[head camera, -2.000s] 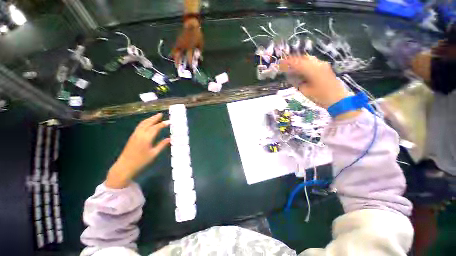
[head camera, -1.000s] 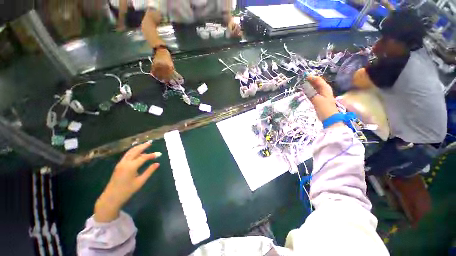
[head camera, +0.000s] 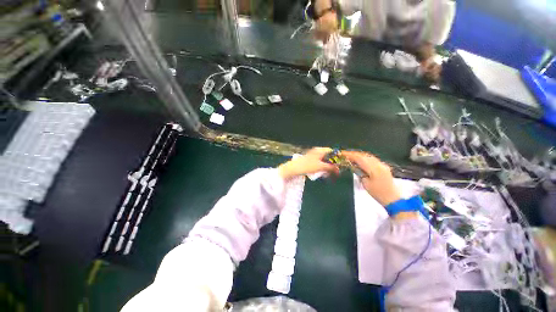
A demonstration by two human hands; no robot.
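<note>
My left hand (head camera: 310, 163) and my right hand (head camera: 367, 173) meet at the far end of the housing row. Between their fingertips is a small circuit board (head camera: 335, 158) with yellow and dark parts. A white piece shows under my left fingers; whether it is a separate housing is hidden. The row of white housings (head camera: 285, 244) runs from there towards me on the green bench. My right wrist wears a blue strap (head camera: 405, 206). The heap of boards and white cords (head camera: 472, 231) lies on the white sheet (head camera: 369, 244) to the right.
Black stacked trays (head camera: 91, 177) stand at left, with a block of white housings (head camera: 42, 152) on them. A worn rail (head camera: 256, 144) separates the bench from the conveyor belt (head camera: 366, 116), which carries units and cord bundles (head camera: 451, 143). Another person's hand (head camera: 326, 25) is across the belt.
The view has turned left. My right hand has come from the cord bundles on the belt to the row's far end. My left hand, open before, has joined it at the board.
</note>
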